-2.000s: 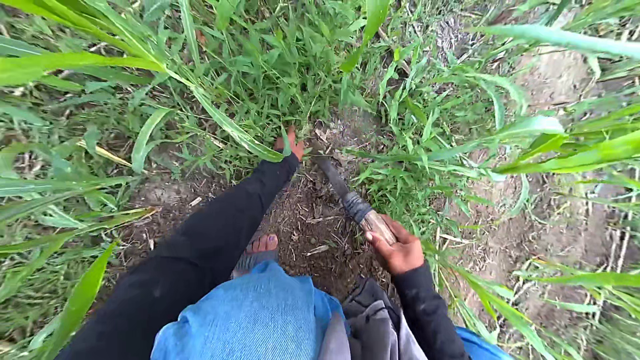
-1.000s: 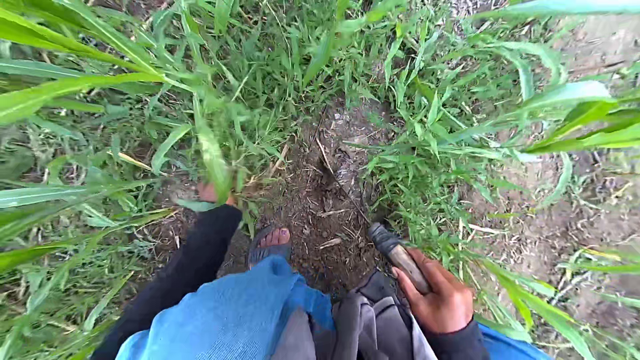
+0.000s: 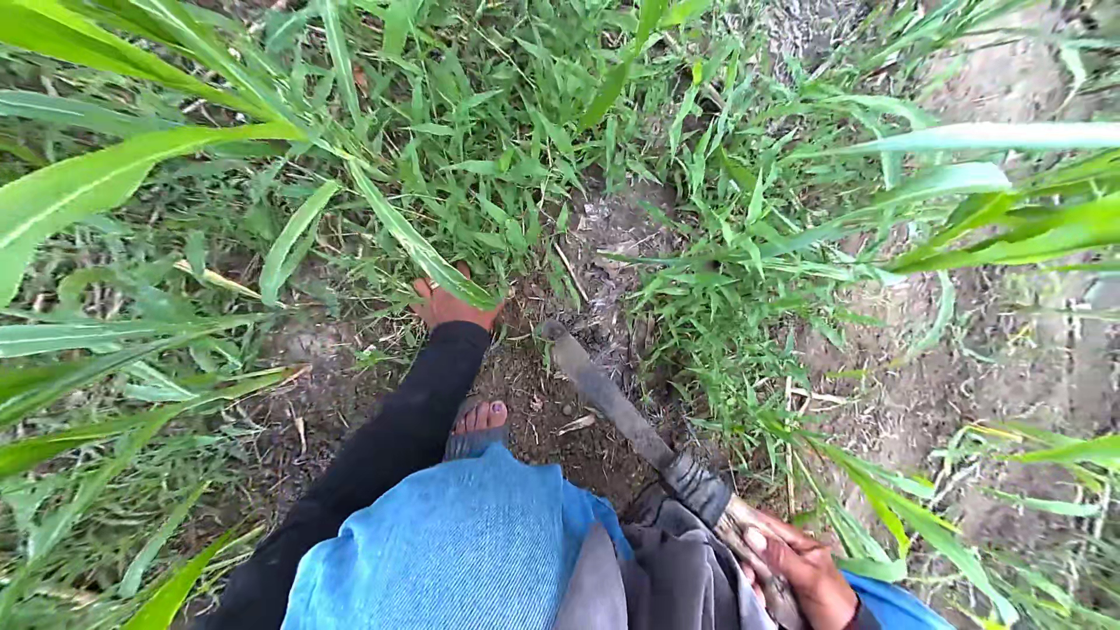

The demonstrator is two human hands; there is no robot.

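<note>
My right hand (image 3: 801, 569) is closed around the wooden handle (image 3: 752, 542) of a bladed hand tool, at the lower right. Dark wrapping (image 3: 696, 486) binds the handle to its long, worn metal blade (image 3: 608, 398), which points up and left over bare soil. My left hand (image 3: 455, 302) reaches down at the edge of the low green weeds (image 3: 499, 192), its fingers partly hidden by leaves; whether they grip any stems I cannot tell. A long leaf crosses in front of that hand.
Tall broad-bladed plants (image 3: 131, 166) lean in from the left, and others (image 3: 1006, 219) from the right. My foot in a dark sandal (image 3: 477, 429) stands on the soil below my left hand. Bare ground (image 3: 945, 367) with dry stalks lies at the right.
My left hand was low at the left one second ago and has moved up and right to the weeds. The blade now shows plainly, angled up and left.
</note>
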